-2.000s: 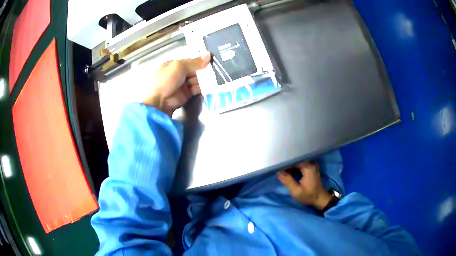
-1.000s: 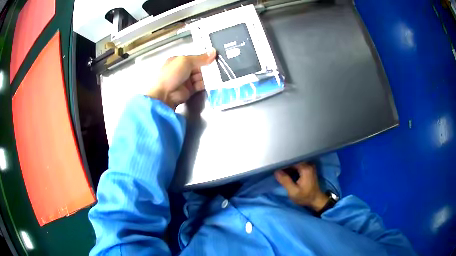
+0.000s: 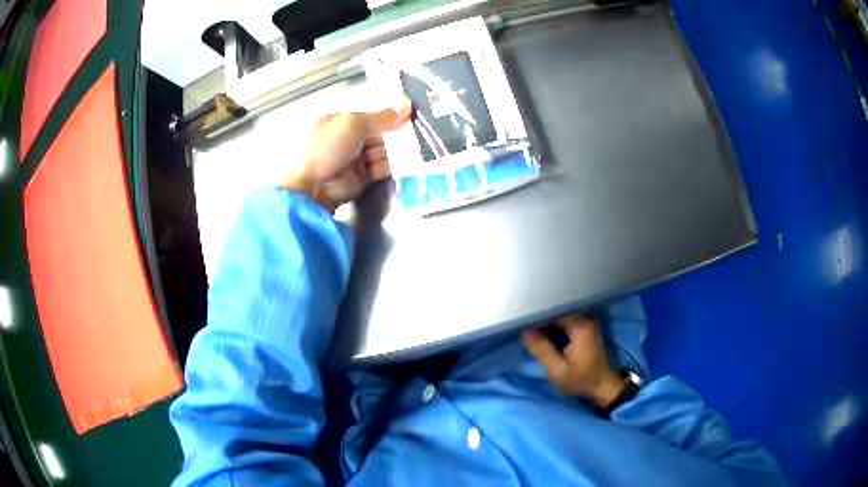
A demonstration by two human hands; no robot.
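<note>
A white product box with a dark printed square and a blue band [image 3: 466,179] lies in a clear plastic bag [image 3: 424,143] on the steel table [image 3: 628,143]. The bag's far end is at the sealing machine's front bar [image 3: 295,103]. White glare streaks cross the film over the dark square. My left hand [image 3: 350,152] holds the left edge of the bagged box, thumb on top and other fingers curled at its side. My right hand [image 3: 575,357] is low by my lap at the table's near edge; its fingertips are partly hidden.
The white machine body [image 3: 176,43] with dark metal supports [image 3: 319,21] stands beyond the table. Orange-red sheets [image 3: 95,257] lie on a green surface [image 3: 143,442] at the left. Blue floor [image 3: 809,314] shows at the right.
The machine's upper bar has shifted away from the lower bar, and more of the dark supports shows. The glare on the film has changed. Both hands are nearly unmoved.
</note>
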